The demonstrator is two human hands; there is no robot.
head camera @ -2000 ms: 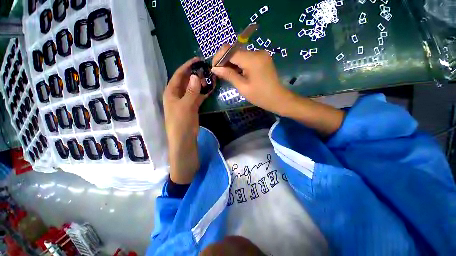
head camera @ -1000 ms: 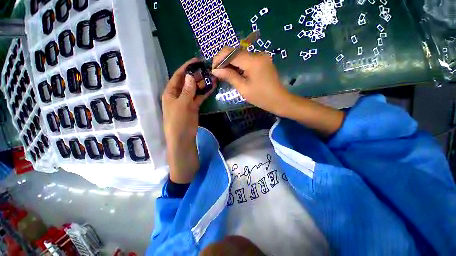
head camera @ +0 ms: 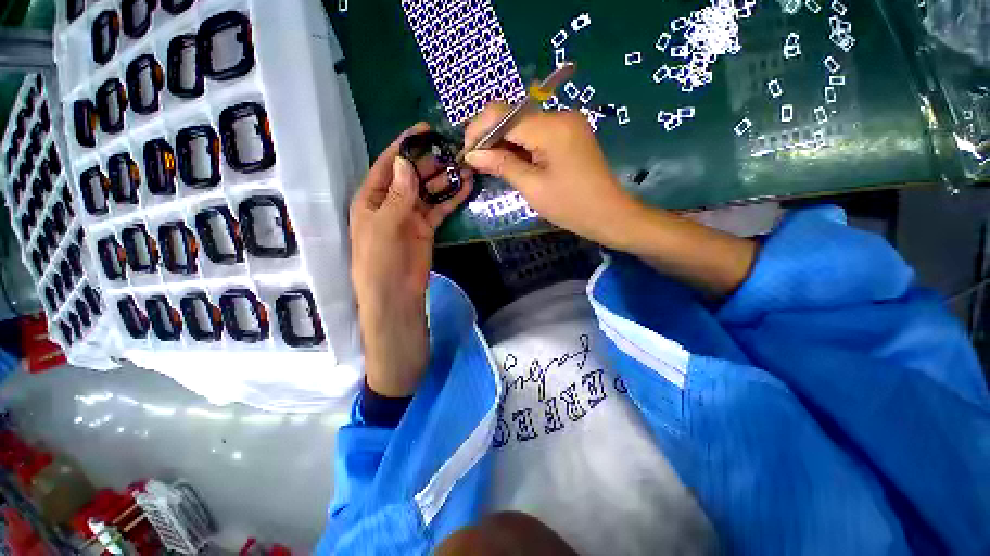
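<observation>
My left hand (head camera: 393, 223) holds a black watch housing (head camera: 415, 152) between thumb and fingers, above the near edge of the green mat. The housing's open ring faces up towards me, and a small white-edged piece shows on its right side. My right hand (head camera: 554, 163) grips slim silver tweezers (head camera: 505, 123) with a yellow section. Their tip is at the right side of the housing; whether it touches is too small to tell. The adhesive sheet (head camera: 461, 49), a dense white and dark blue grid, lies just beyond the hands.
A white housing tray (head camera: 309, 141) with rows of black housings stands at the left, with another tray (head camera: 49, 206) beyond it. Small white rectangular frames (head camera: 711, 38) are heaped and scattered on the green mat (head camera: 695, 163). Clear crumpled plastic (head camera: 961, 33) lies at the far right.
The housing has turned in my left hand, so its open ring now shows more fully. The tweezers' tip has stayed close to its right side.
</observation>
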